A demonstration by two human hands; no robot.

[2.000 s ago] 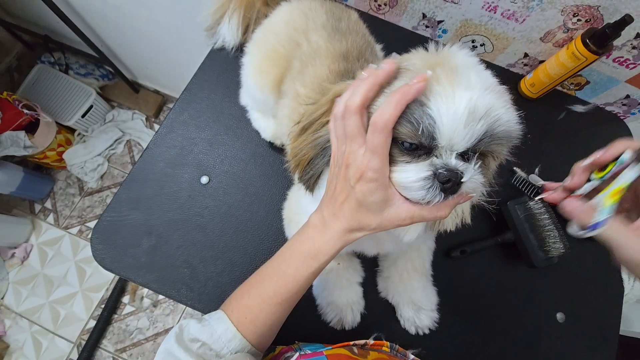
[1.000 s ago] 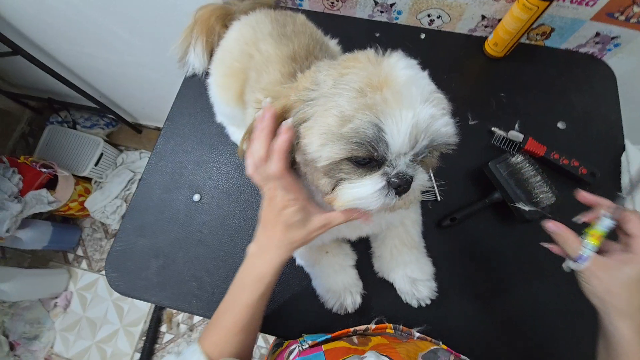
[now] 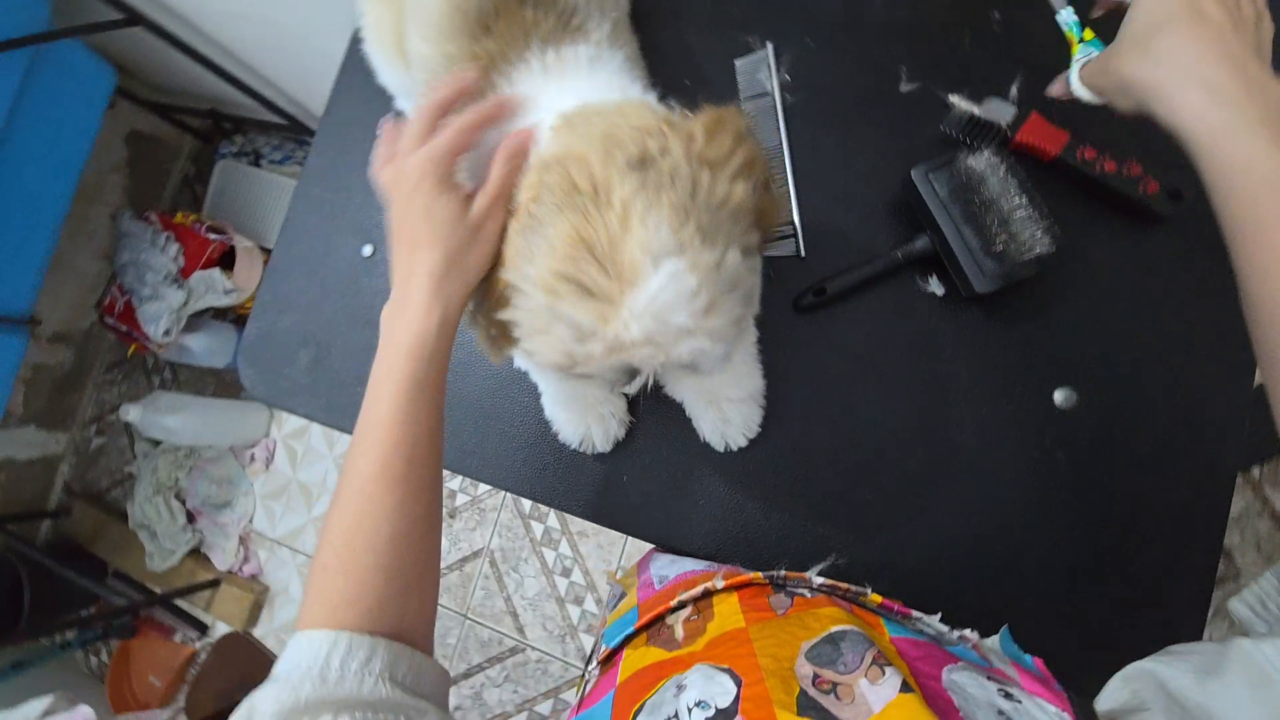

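Observation:
A tan and white long-haired dog (image 3: pixel 630 250) lies on the black grooming table, its head lowered over its front paws. My left hand (image 3: pixel 445 190), fingers spread and blurred, rests at the dog's neck and shoulder and holds nothing. At the upper right, my right hand (image 3: pixel 1185 60) holds scissors with colourful handles (image 3: pixel 1082 55), partly cut off by the frame edge. Beside the dog's head lies a metal comb (image 3: pixel 775 150). Further right are a black slicker brush (image 3: pixel 975 225) and a red and black dematting comb (image 3: pixel 1085 155), below my right hand.
The black table (image 3: pixel 900 430) has rounded corners and loose hair tufts. A colourful printed apron (image 3: pixel 800 640) touches the near side. On the tiled floor at left are a white plastic bottle (image 3: pixel 198 418), cloths (image 3: pixel 190 510) and a grey basket (image 3: pixel 248 203).
The dog's head has dropped so its face is hidden. My left hand has moved from its cheek to its neck. My right hand has moved farther away across the table. The view has shifted.

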